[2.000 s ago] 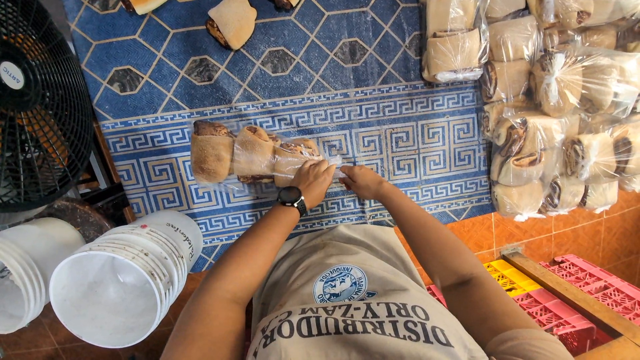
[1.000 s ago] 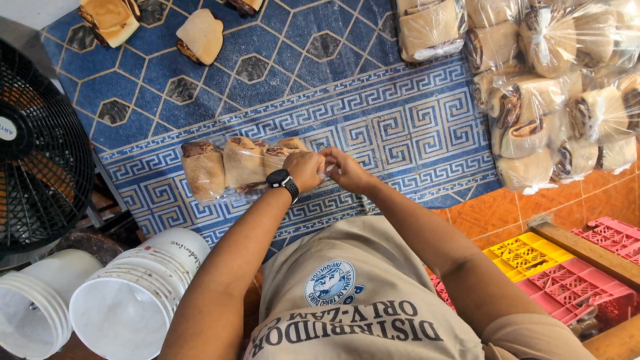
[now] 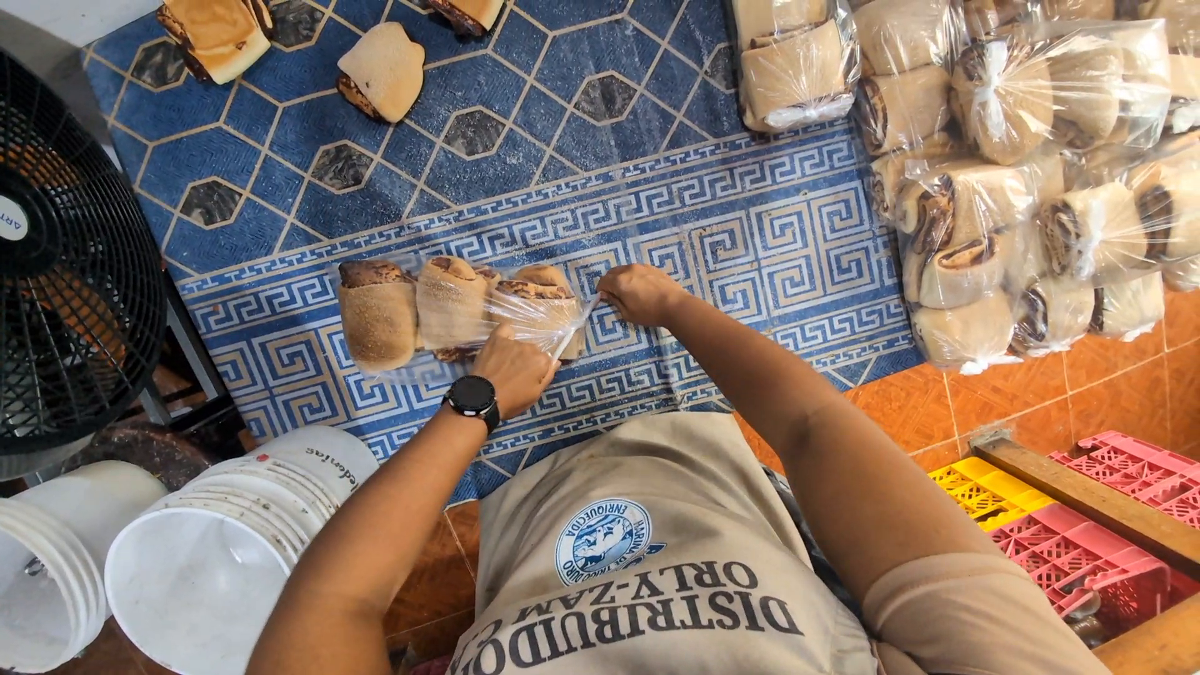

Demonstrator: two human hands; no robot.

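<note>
A clear plastic bag of filled bread rolls (image 3: pixel 455 305) lies on the blue patterned tablecloth (image 3: pixel 769 253). Its gathered neck is at the right end. My left hand (image 3: pixel 516 370), with a black watch on the wrist, is closed on the gathered plastic at the bag's lower right. Just right of the neck, my right hand (image 3: pixel 642 293) pinches a thin white strip or twisted end of plastic, stretched between the two hands. The fingertips of the left hand are partly hidden.
Tied bags of rolls (image 3: pixel 975 225) are stacked at the right. Loose rolls (image 3: pixel 382 73) lie at the top left. A black fan (image 3: pixel 70 253) and stacked white buckets (image 3: pixel 202 562) stand at the left. Pink crates (image 3: pixel 1078 553) and a yellow crate (image 3: pixel 989 492) are at the lower right.
My hands, close together at the bag's neck a second ago, have moved apart. The left is now lower and nearer me, with the white strip stretched between them.
</note>
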